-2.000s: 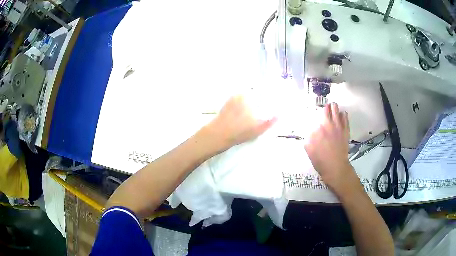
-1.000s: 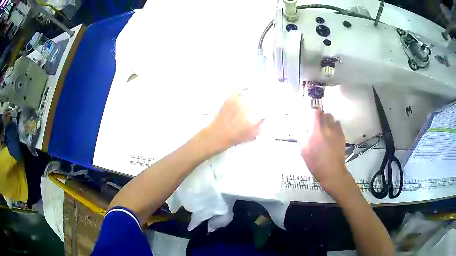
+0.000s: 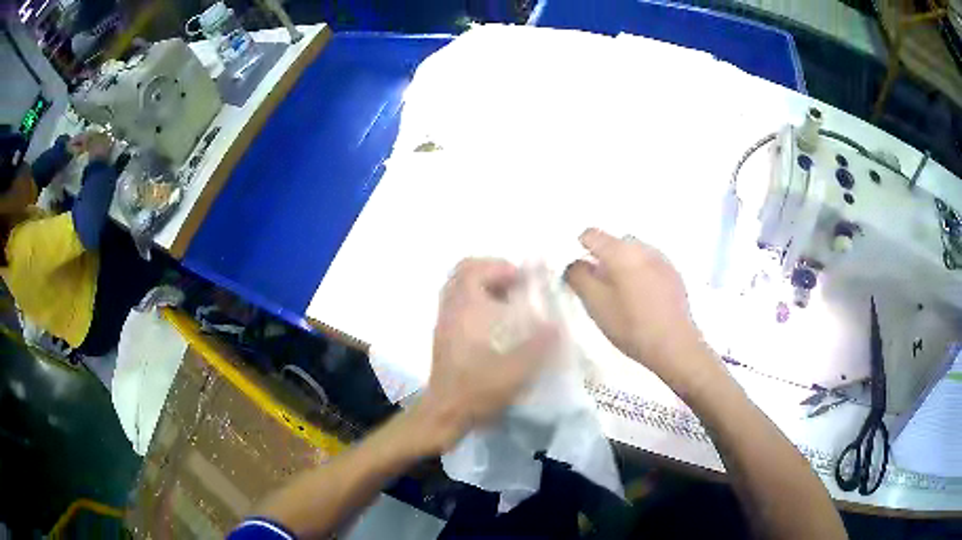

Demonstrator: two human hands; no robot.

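My left hand (image 3: 491,343) is shut on a white fabric piece (image 3: 533,422) at the table's front edge; the hand is slightly blurred. The cloth hangs below the hand over the edge. My right hand (image 3: 633,301) is just right of it, fingers bent, near the cloth's top; a small dark spot shows at its fingertips. Whether it grips the cloth is unclear. The sewing machine (image 3: 854,200) stands at the right, its needle area away from both hands. More white cloth (image 3: 549,137) lies overexposed on the table.
Black shears (image 3: 876,406) and silver snips (image 3: 837,392) lie at the right, near a paper sheet (image 3: 934,422). A blue surface (image 3: 285,190) is at the left. A yellow-framed trolley with cardboard (image 3: 232,448) stands lower left. A person in yellow and blue (image 3: 53,258) is at the far left.
The view has swung left, so the machine sits farther right. Both hands have left the needle area and come together at the front edge, with the cloth bunched and lifted in the left hand.
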